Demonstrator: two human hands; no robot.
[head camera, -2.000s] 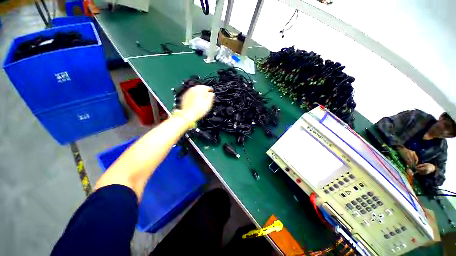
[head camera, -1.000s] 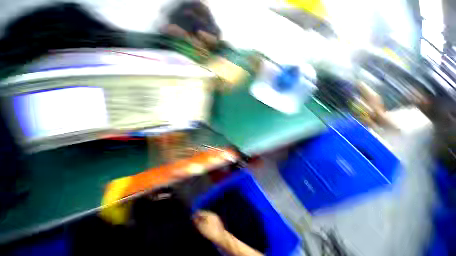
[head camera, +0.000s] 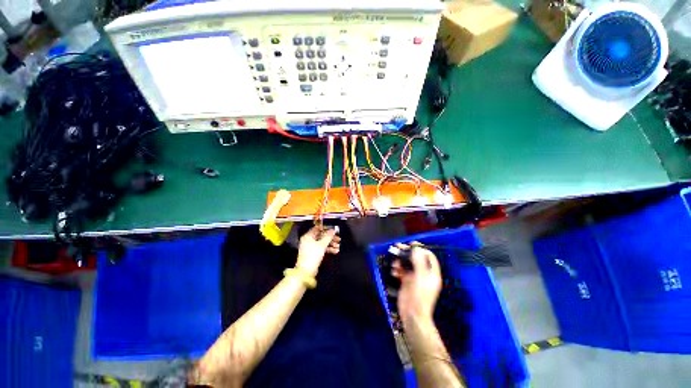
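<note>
The cream cable tester (head camera: 280, 68) stands on the bench, with thin red, orange, yellow and white test leads (head camera: 351, 167) looping down over the orange fixture board (head camera: 303, 200). My left hand (head camera: 317, 250) is at the bench edge below the board, its fingers closed around the lower ends of some test leads; the connector is mostly hidden. My right hand (head camera: 417, 279) is over the blue bin of finished cables (head camera: 491, 303), its fingers closed on a black cable assembly (head camera: 405, 260), whose cord blurs out to the right.
A tangled black cable pile (head camera: 68, 136) lies left of the tester. A yellow piece (head camera: 276, 218) sits at the board's left end, a black rounded piece (head camera: 465, 194) at its right. A cardboard box (head camera: 476, 29) and desk fan (head camera: 606, 64) stand right. Other blue totes (head camera: 159, 295) flank the bench.
The view has swung from the cable pile to the tester front. My left hand has gone from the pile to the test leads. My right hand is now visible above the bin.
</note>
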